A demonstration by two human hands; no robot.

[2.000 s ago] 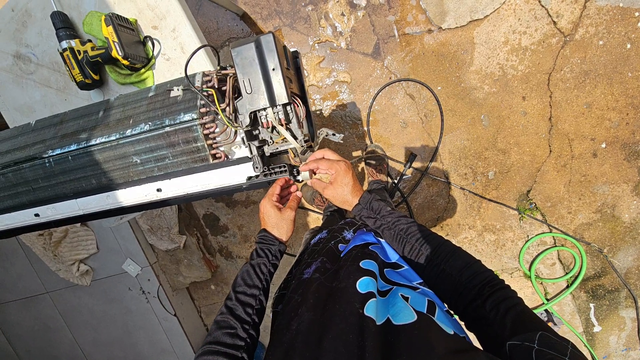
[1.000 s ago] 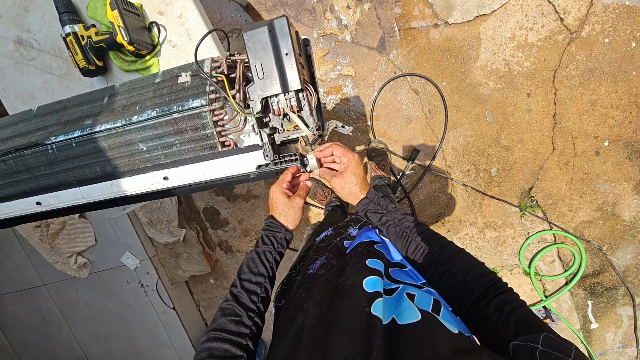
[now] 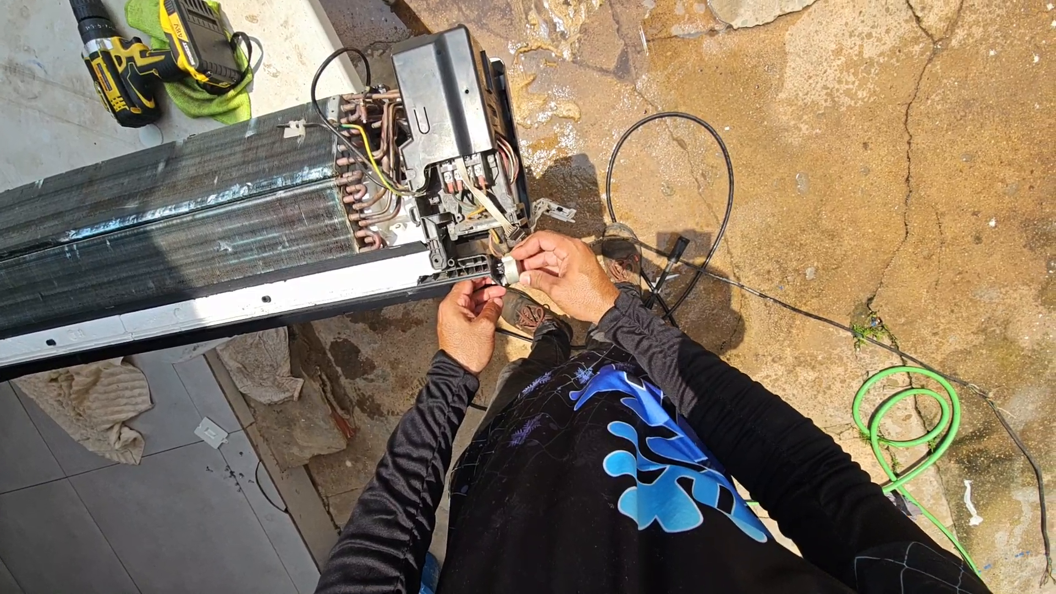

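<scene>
An opened air conditioner indoor unit lies across the left, with its finned coil, bent copper pipes and a black electrical box with wires below it. My right hand pinches a small whitish cylindrical part, perhaps a small motor, at the end of the unit's lower edge. Just left of it my left hand touches the underside of that corner with bent fingers; whether it grips a small piece there cannot be told. A black plastic bracket on the unit is right above my left fingertips.
A yellow and black cordless drill rests on a pale surface with a green cloth. A black cable loops over cracked concrete, near a coiled green hose. Cloths lie at lower left. My shoes are below the unit's end.
</scene>
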